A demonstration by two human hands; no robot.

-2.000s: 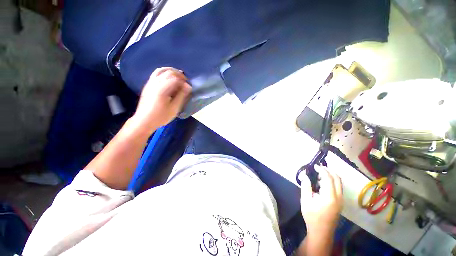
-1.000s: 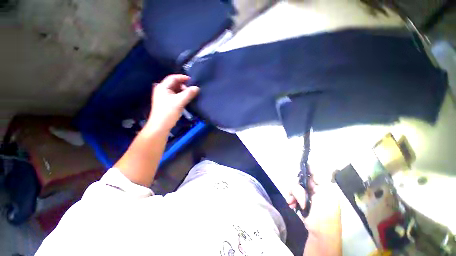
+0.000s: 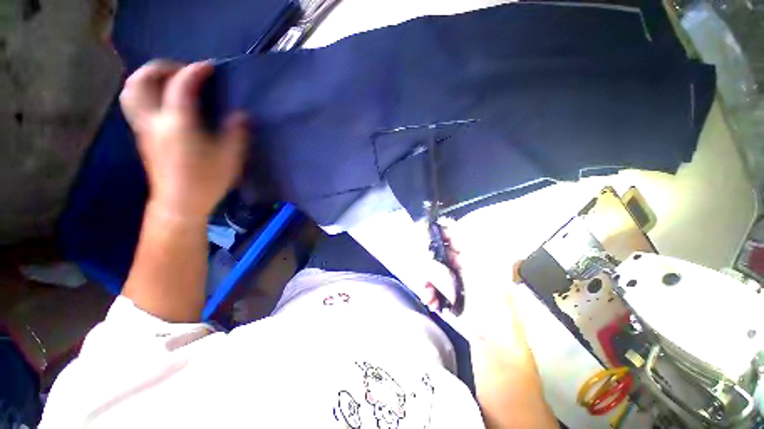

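Stacked dark navy fabric panels (image 3: 519, 92) lie across the white table, with pale lines at stepped edges and an angled slit near the middle. My left hand (image 3: 188, 126), blurred, is at the panels' left end; its fingers are around or behind the edge, and the grip is unclear. My right hand (image 3: 448, 272), washed out by glare, holds black-handled scissors (image 3: 434, 180). Their dark blades point away from me and lie over the panel beside the slit.
The sewing machine head (image 3: 687, 293) stands at the right. Scissors with red and yellow loops (image 3: 605, 392) lie by it. A blue crate edge (image 3: 251, 264) is below the table at left. More dark fabric (image 3: 184, 29) is at the upper left.
The scissors have moved left and up, from beside the machine onto the panel. My left hand is now at the panels' left end. The view has also shifted.
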